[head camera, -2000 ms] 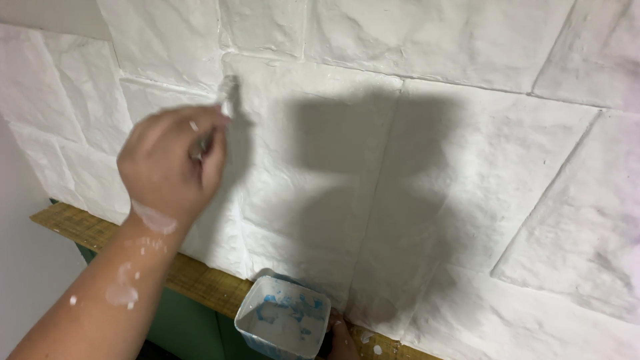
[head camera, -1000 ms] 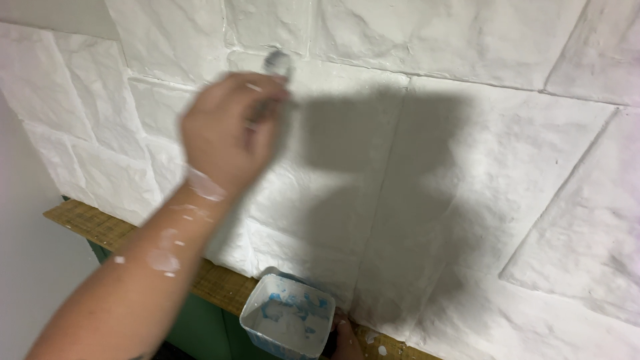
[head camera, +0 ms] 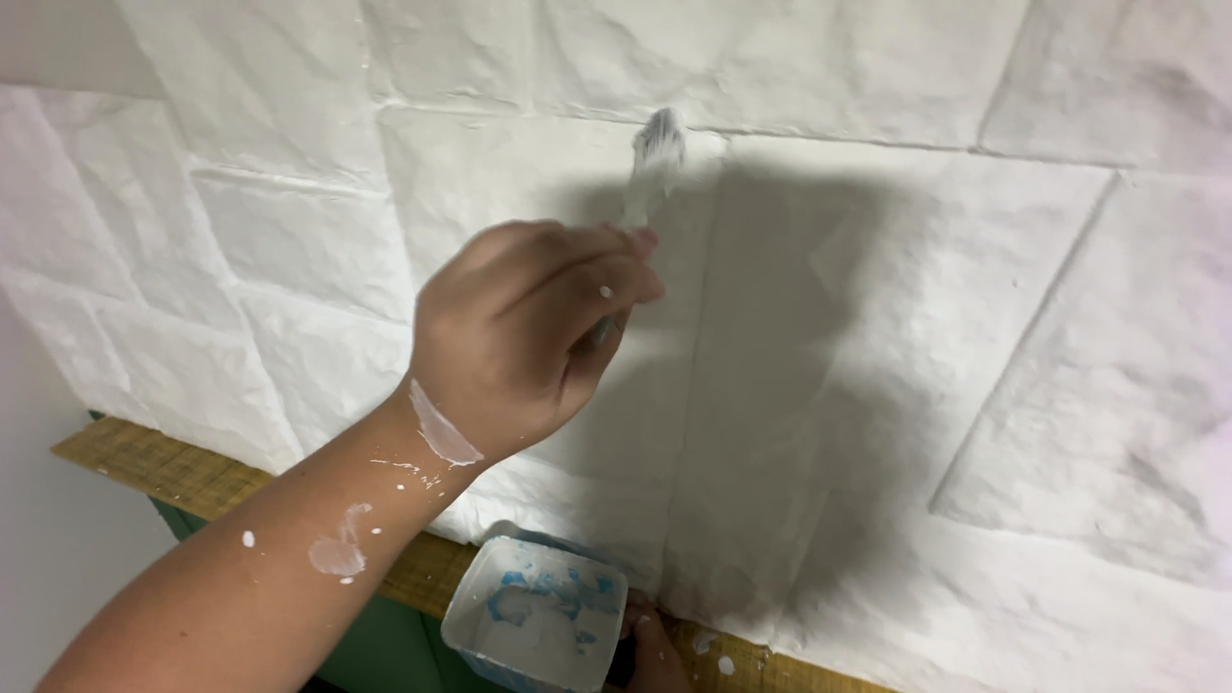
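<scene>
My left hand (head camera: 539, 318) reaches in from the lower left and grips a paintbrush, its handle mostly hidden by my fingers. The brush's whitish, wet bristles (head camera: 660, 140) point up at a horizontal joint of the white stone-textured wall (head camera: 789, 289). White paint marks my wrist and forearm. At the bottom, my right hand (head camera: 656, 650) shows only in part, holding the right side of a square plastic tub (head camera: 539, 616). The tub contains white paint and has blue patches inside.
A wooden ledge (head camera: 173, 467) with paint spots runs along the foot of the textured wall, behind the tub. Below it is a green surface (head camera: 375, 635). A plain pale wall (head camera: 58, 539) stands at the left. A dark shadow falls across the middle blocks.
My left hand and the brush have moved right along the upper joint, from the block's left corner toward its right end. My right hand and the tub stay at the bottom.
</scene>
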